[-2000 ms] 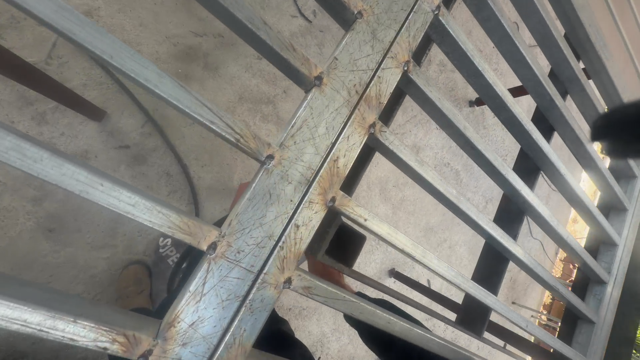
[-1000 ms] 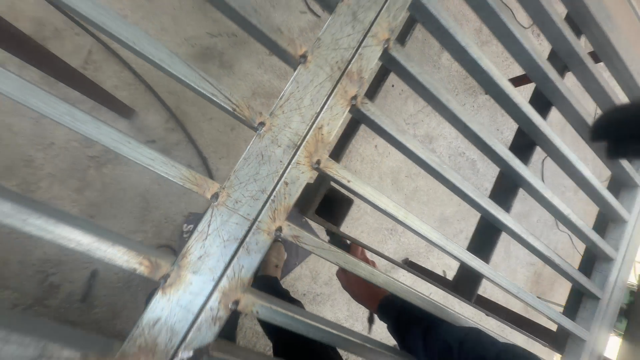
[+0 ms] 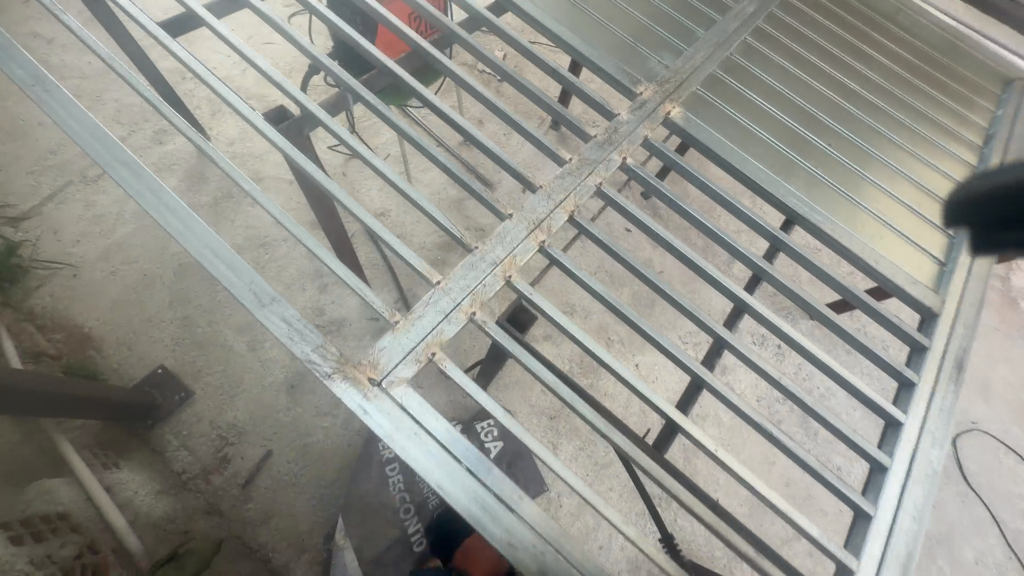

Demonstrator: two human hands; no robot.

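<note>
A large galvanized steel frame with parallel bars [image 3: 704, 280] fills the view. Its doubled middle rail [image 3: 520, 240] runs diagonally, with brownish weld marks where the bars meet it. The rail's lower end meets a wide edge rail [image 3: 200, 240]. Beyond the bars, a ribbed metal sheet panel [image 3: 840, 120] fills the upper right section. Neither my left hand nor my right hand can be made out. A dark and orange-brown shape [image 3: 476, 554] shows at the bottom edge, partly behind the edge rail; I cannot tell what it is.
Dark steel supports [image 3: 320, 200] stand under the frame on a rough concrete floor. An orange and black machine [image 3: 404, 28] with cables sits beyond the bars. Below lies a dark sheet with white writing [image 3: 400, 480]. A beam with an end plate [image 3: 160, 394] is left; a blurred black object [image 3: 988, 210] is right.
The view has shifted widely and now takes in much more of the frame. A bare hand with a dark sleeve, seen below the bars one second ago, no longer shows there.
</note>
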